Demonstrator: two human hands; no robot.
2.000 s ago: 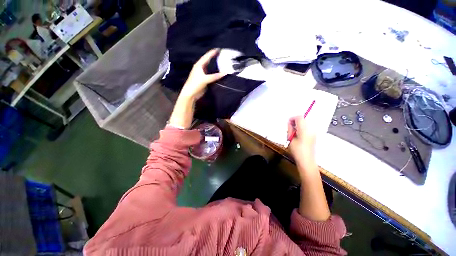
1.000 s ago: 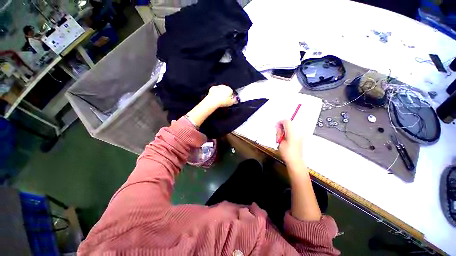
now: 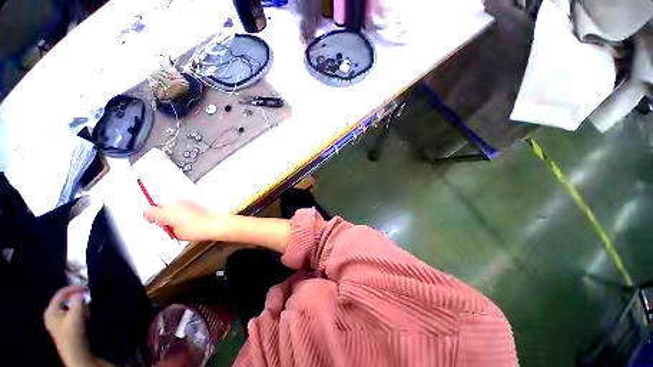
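My right hand (image 3: 179, 217) holds a thin red pencil (image 3: 149, 195) over a white paper sheet (image 3: 127, 215) at the table's front edge. My left hand (image 3: 68, 315), blurred at the lower left, has its fingertips closed at the edge of a dark garment (image 3: 107, 304). A small whitish piece shows at these fingertips; I cannot tell what it is. The garment is heaped at the left and partly overlaps the paper.
A work mat (image 3: 222, 147) bears small buttons (image 3: 191, 153), dark snips (image 3: 265, 102) and a brown pincushion (image 3: 170, 84). Black trays (image 3: 123, 125) stand around it, one at right (image 3: 339, 57). A reddish basket (image 3: 187, 333) is below. Pale cloth (image 3: 566, 72) hangs at upper right.
The view has swung right, so the table shifts left and more green floor shows. My right hand still holds the pencil. My left hand now sits at the lower left of the view.
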